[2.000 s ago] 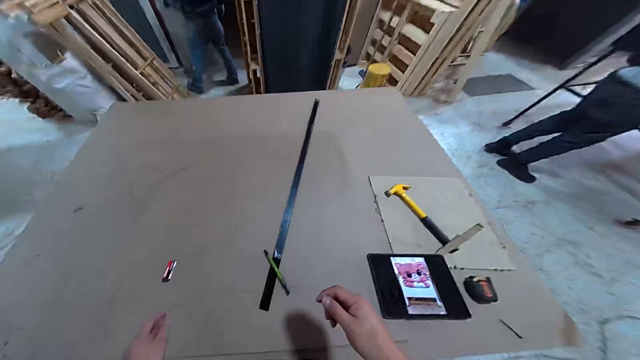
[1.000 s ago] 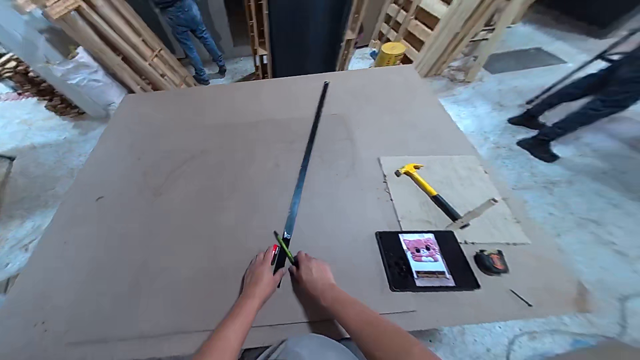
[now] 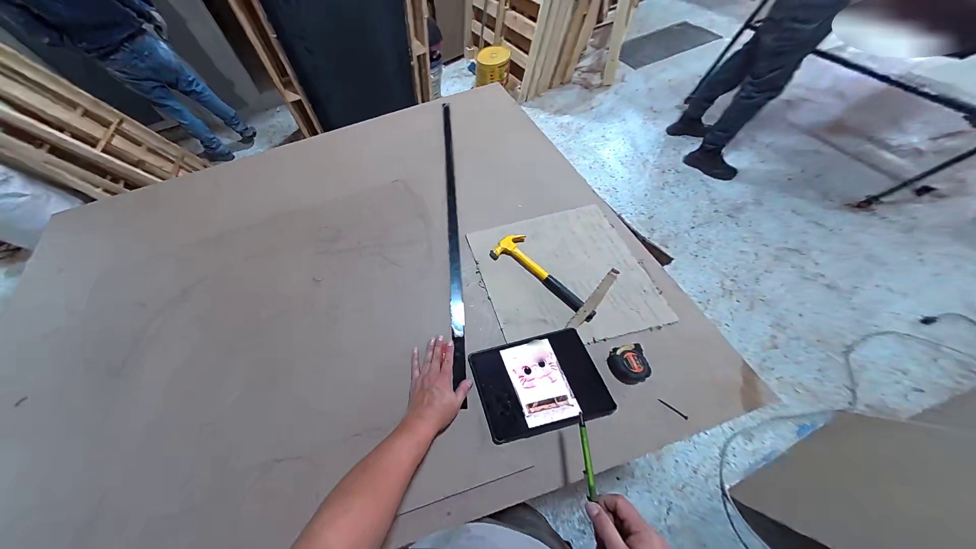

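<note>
My left hand [image 3: 436,387] lies with spread fingers at the near end of a long dark metal straightedge [image 3: 453,229]; something small and red shows by its fingertips. Between the fingers of my right hand [image 3: 621,522], at the bottom edge, is a green pencil [image 3: 586,457]. The pencil's far tip is at the lower edge of a black tablet [image 3: 598,385], whose screen shows a pink cartoon cat. Beyond the tablet, a yellow and black claw hammer [image 3: 543,276] and a narrow wood strip [image 3: 596,297] lie on a thin square board [image 3: 526,305].
Right of the tablet are a tape measure [image 3: 629,364] and a dark nail [image 3: 672,409] on the large brown sheet [image 3: 252,320]. Wooden frames [image 3: 84,137] and a yellow bucket [image 3: 492,65] stand beyond it. One person [image 3: 164,84] stands far left, another [image 3: 762,76] upper right. A cable [image 3: 850,366] lies on the floor.
My right hand has moved right, away from the straightedge, with the green pencil, which lay across the straightedge's near end two seconds ago. My left hand stays at the straightedge. The view has shifted.
</note>
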